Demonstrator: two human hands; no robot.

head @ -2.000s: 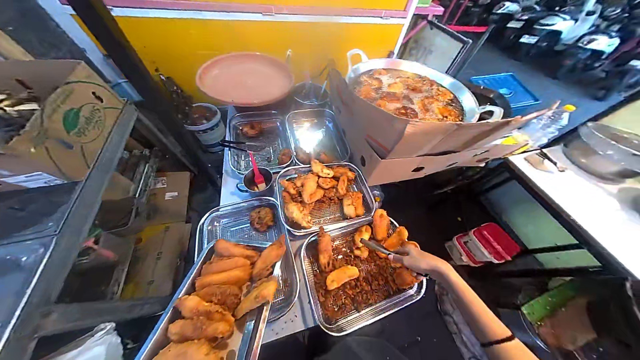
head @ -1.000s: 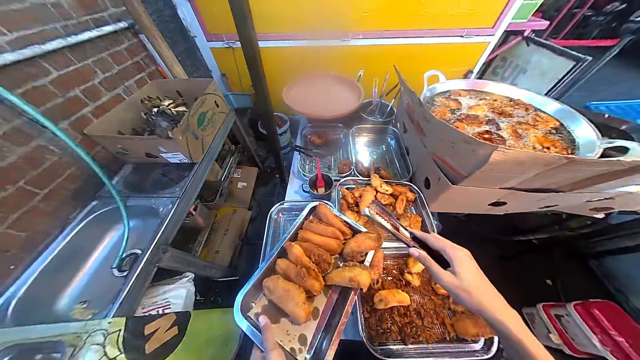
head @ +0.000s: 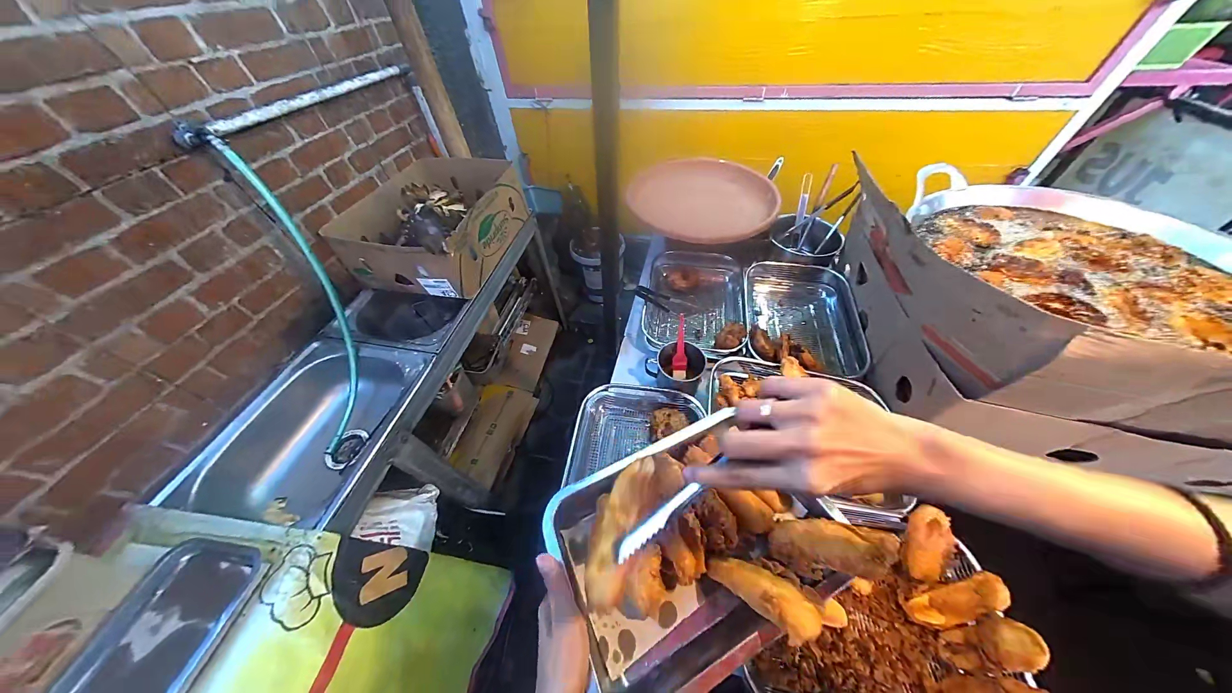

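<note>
My right hand is closed on metal tongs, whose jaws lie at golden fried pieces on a paper-lined metal tray. That tray is tilted, and my left hand holds it at its lower left edge. Several fried pieces lie at the tray's right side, over a wire-mesh basket tray with brown crumbs and more fried pieces. My right hand partly covers another basket of fried pieces behind.
Oil bubbles around frying food in a wide pan at right, behind a cardboard shield. Further back are mesh trays, a small pot with a red brush, and a pink round lid. At left is a steel sink with a green hose.
The view has swung left. My right hand and the tongs have moved from the crumb basket over to the tilted tray. My left hand, unseen two seconds ago, shows at the tray's edge.
</note>
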